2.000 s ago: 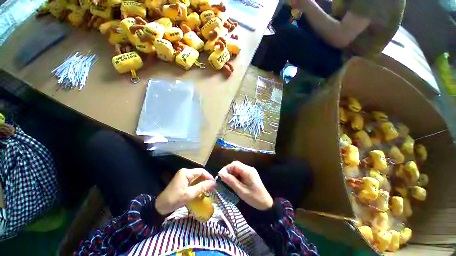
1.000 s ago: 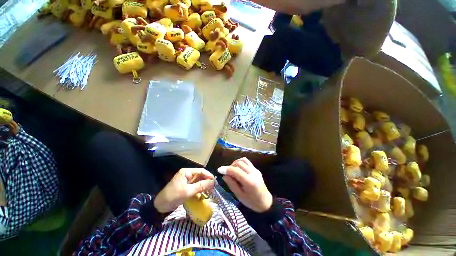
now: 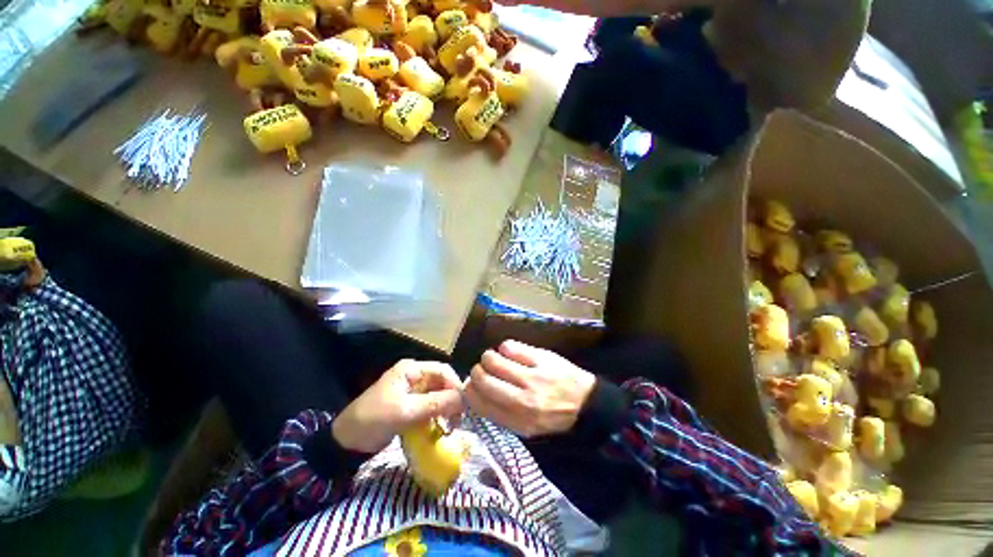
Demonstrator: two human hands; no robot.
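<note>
A yellow plush keychain hangs below my left hand, over the striped apron on my lap. My left hand pinches its top end. My right hand is beside it, fingers curled and thumb pressed in, its fingertips touching or almost touching those of my left hand. What the right fingers pinch is too small to tell. A bag around the toy cannot be made out clearly. A stack of clear bags lies at the table's near edge.
Loose plush keychains are heaped on the table. White ties lie on the table and on the low carton. A large carton at right holds bagged toys. Other people sit at left and across.
My right hand has closed in against my left fingertips, its fingers more curled. The toy still hangs from my left hand. The person across has leaned over the table's far corner.
</note>
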